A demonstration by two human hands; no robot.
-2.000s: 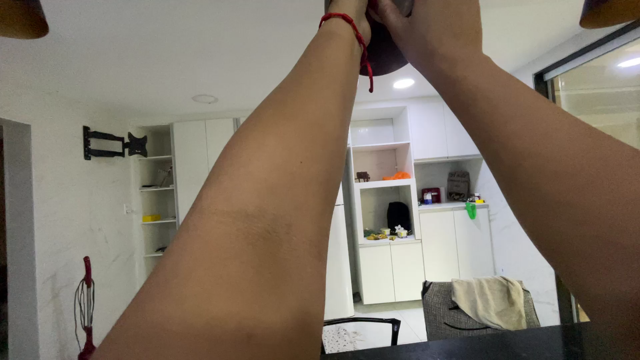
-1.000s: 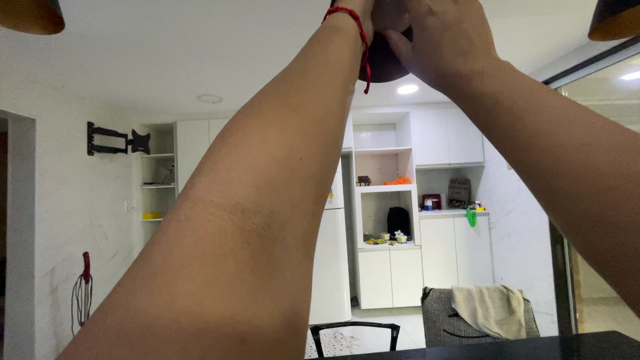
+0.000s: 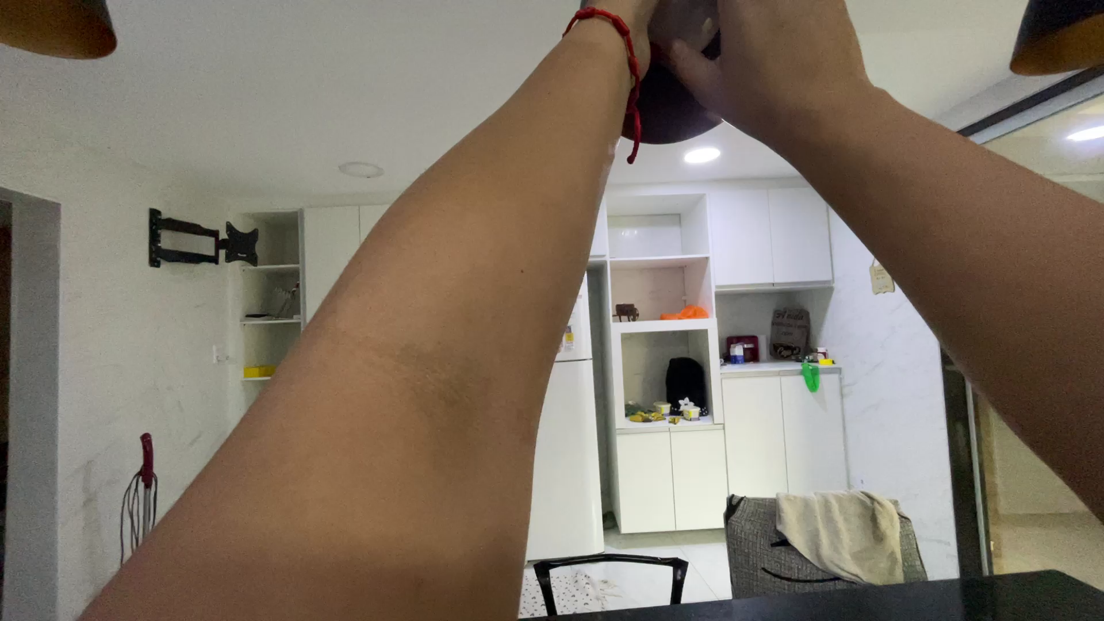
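Both my arms reach up to a dark, round-rimmed pendant lampshade [image 3: 673, 108] at the top of the view. My left hand [image 3: 634, 17], with a red cord bracelet [image 3: 634, 69] at its wrist, is at the shade's left side and mostly cut off by the frame's top edge, so its fingers cannot be seen. My right hand [image 3: 776, 60] lies against the right side of the shade, its thumb across the dark surface. The upper part of the shade and most fingers are out of view.
Similar pendant shades hang at the upper left [image 3: 60, 26] and upper right [image 3: 1061, 34]. A dark countertop edge [image 3: 975, 595] runs along the bottom. Beyond it stand a black-framed chair [image 3: 612, 561] and a grey chair [image 3: 759, 543] with a cloth [image 3: 841, 526] over it.
My right hand has shifted slightly on the lampshade, its thumb now lower and more extended. My left hand stays up beside the shade.
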